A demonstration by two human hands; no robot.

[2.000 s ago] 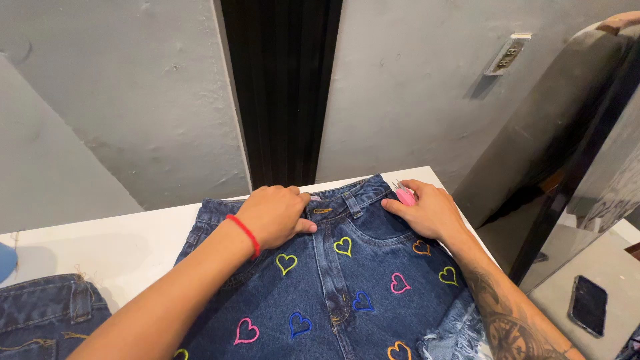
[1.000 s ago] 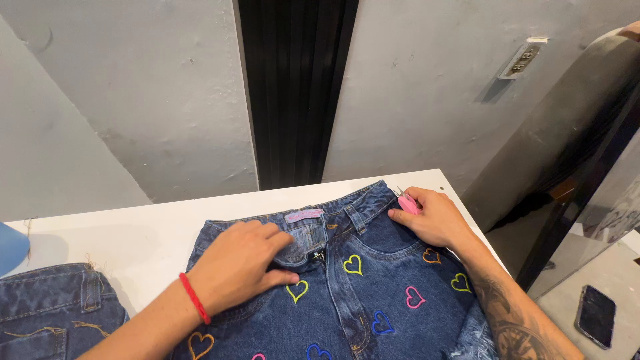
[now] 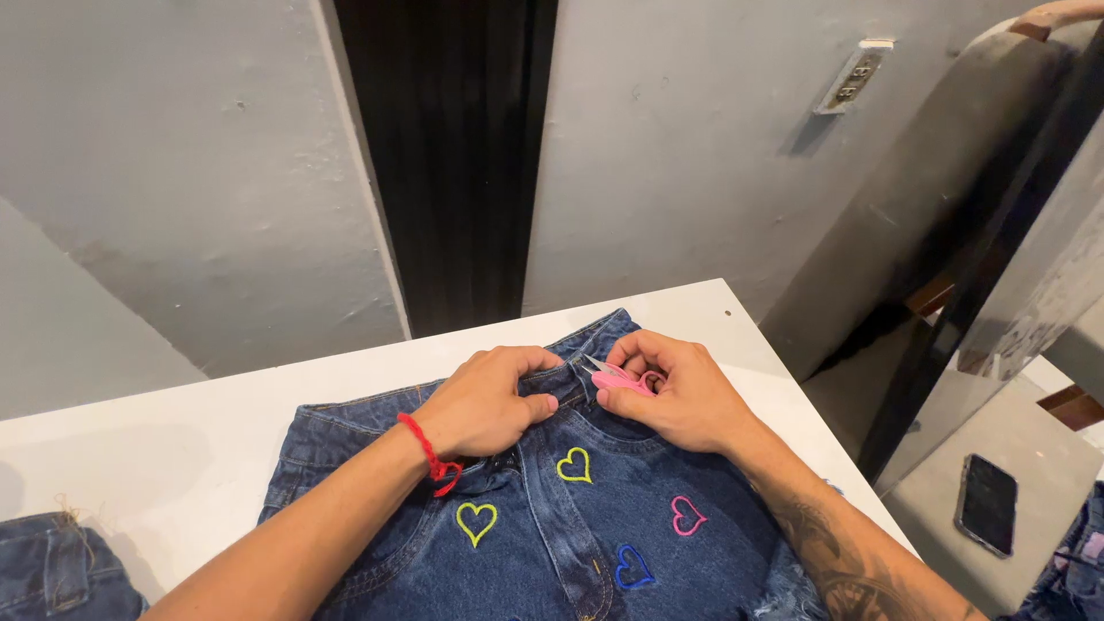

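Observation:
Blue denim shorts [image 3: 526, 535] with embroidered hearts in yellow, pink and blue lie on a white table [image 3: 216, 405], waistband toward the wall. My left hand [image 3: 492, 401], a red cord at its wrist, pinches the waistband near the front opening between thumb and fingers. In my right hand [image 3: 677, 388] are small pink-handled scissors [image 3: 625, 378]; their pointed blades reach over the waistband at a belt loop, close beside my left fingertips. Whether the blades touch a thread cannot be seen.
Another denim garment [image 3: 65, 565] with loose tan threads lies at the table's left edge. Behind the table stands a grey wall with an outlet [image 3: 854, 78]. To the right, beyond the table edge, a phone [image 3: 987, 504] rests on a light surface beside a dark-framed panel.
My left hand has moved right along the waistband and now pinches it. The scissors, in my right hand throughout, now point at the belt loop. The open waistband flap is now covered.

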